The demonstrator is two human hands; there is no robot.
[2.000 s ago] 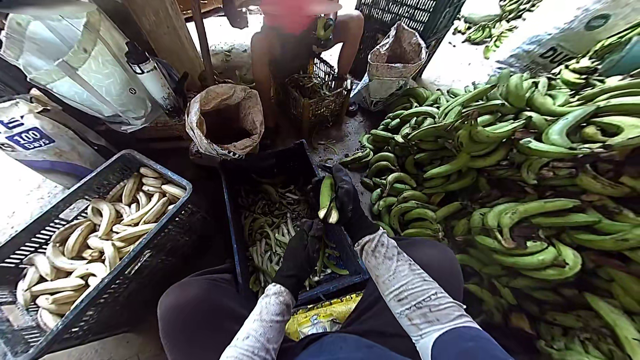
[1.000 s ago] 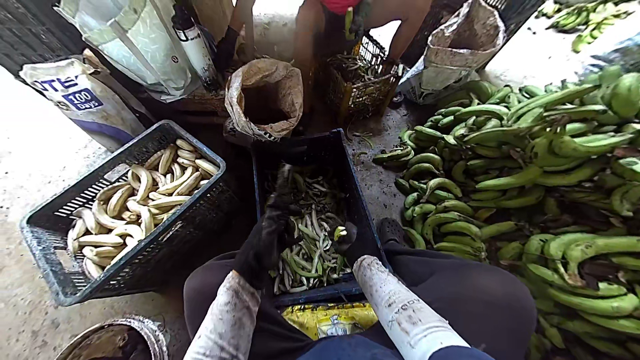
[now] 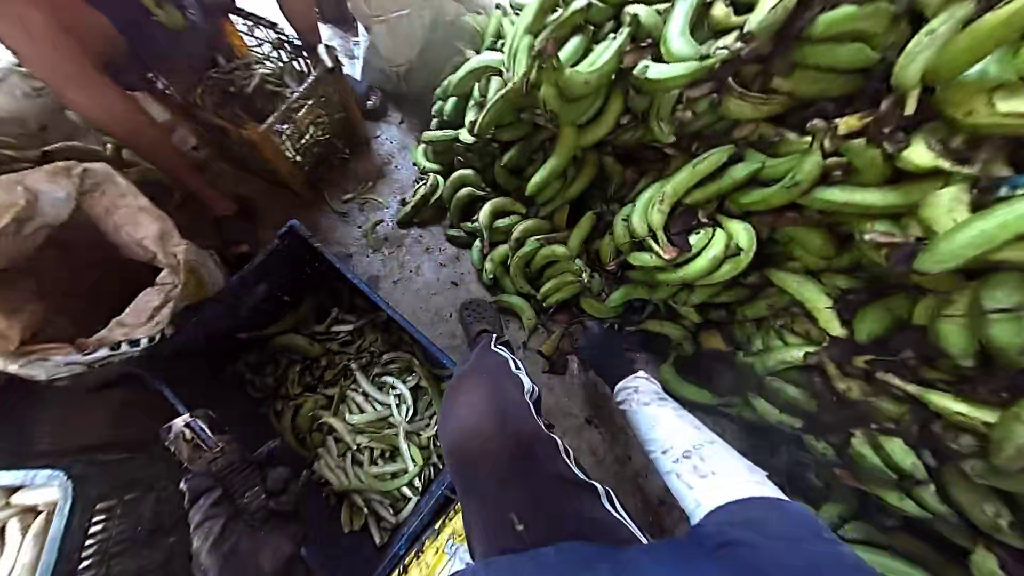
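My left hand (image 3: 240,488), in a dark glove, is at the left side of the dark crate (image 3: 376,292) and is closed around a small tool with a thin blade (image 3: 180,404). Peel strips (image 3: 376,424) lie in that crate. My right hand (image 3: 604,352), also dark-gloved, is low beside my knee, at the near edge of the heap of green plantains (image 3: 696,256); it is blurred, and whether it touches any fruit does not show.
An open woven sack (image 3: 168,280) stands left of the crate. Peeled plantains lie in another crate (image 3: 64,488) at the lower left. Beyond, a person's arms (image 3: 104,104) are over a crate of peelings (image 3: 288,120). My shoe (image 3: 480,316) rests on the floor.
The view has swung right toward the plantain heap. My right hand has moved from over the peel crate to the heap's edge. The green plantain it was near two seconds ago is no longer seen there.
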